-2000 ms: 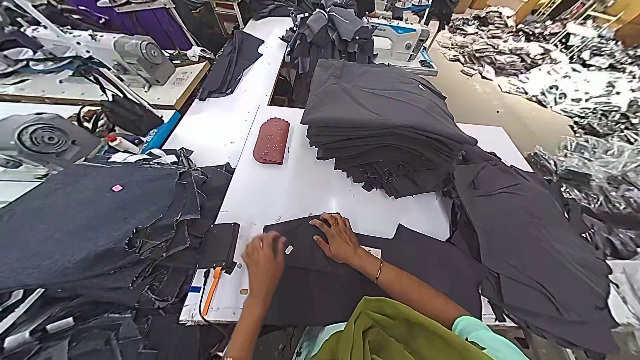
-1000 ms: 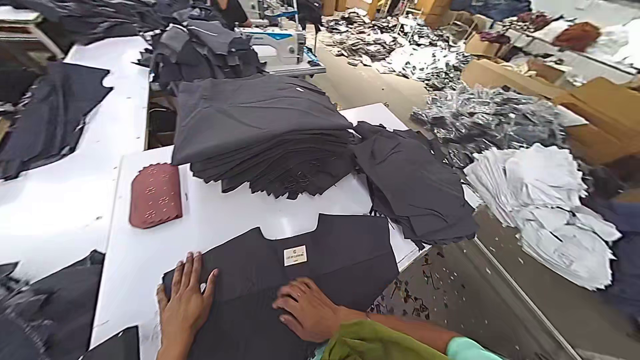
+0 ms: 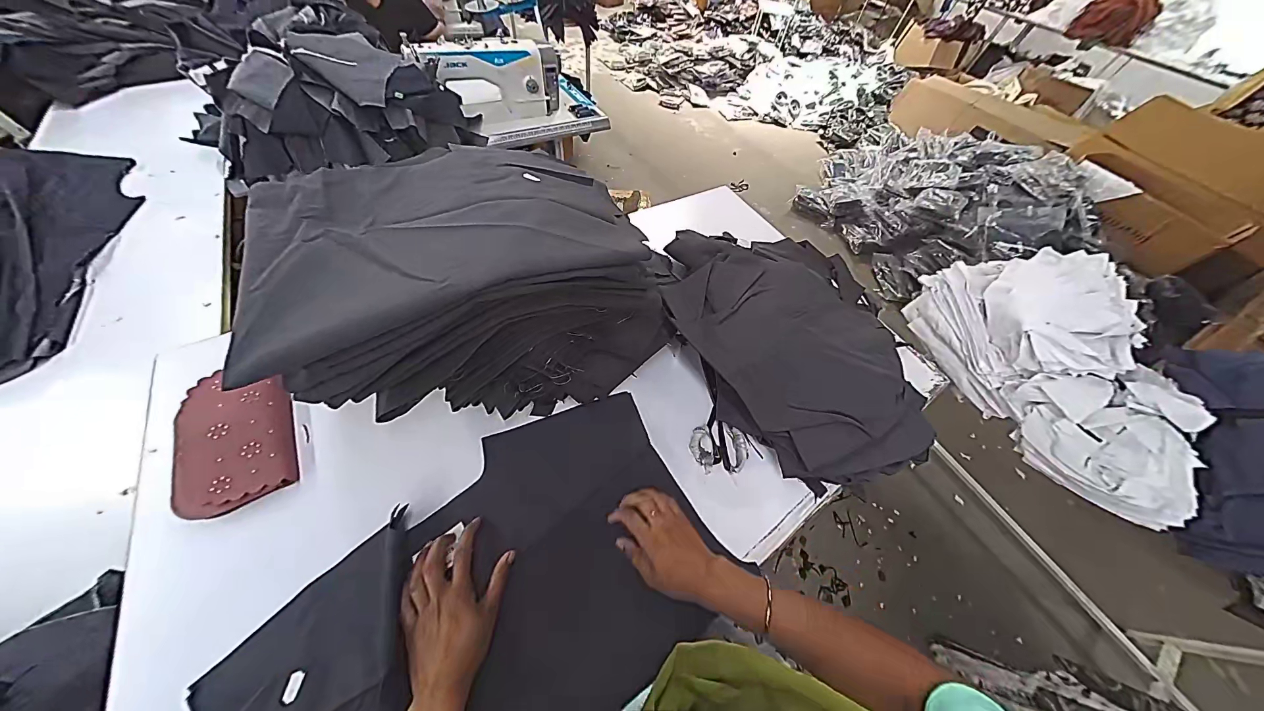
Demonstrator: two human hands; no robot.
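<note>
Dark cut fabric (image 3: 583,533) lies spread over the white tabletop in front of me. My left hand (image 3: 449,602) rests on it with the fingers apart, partly over a small white label (image 3: 454,543). To its right, my right hand (image 3: 664,541) touches or hovers just over the same fabric, fingers curled and nothing visible between them. A second dark panel (image 3: 316,632) with a small white sticker (image 3: 292,687) lies left of my left hand. Behind both hands rises a tall stack of dark fabric pieces (image 3: 444,247).
A scallop-edged reddish case (image 3: 237,444) lies at the left. Folded dark pieces (image 3: 790,346) hang over the table's right edge, beside what look like scissors handles (image 3: 719,447). Beyond stand a sewing machine (image 3: 494,79), white fabric bundles (image 3: 1076,385) and cardboard boxes (image 3: 1175,178).
The view has swung right since the oldest frame. A cream label showing on the fabric one second ago is no longer in plain sight, and the fabric lies differently under my hands.
</note>
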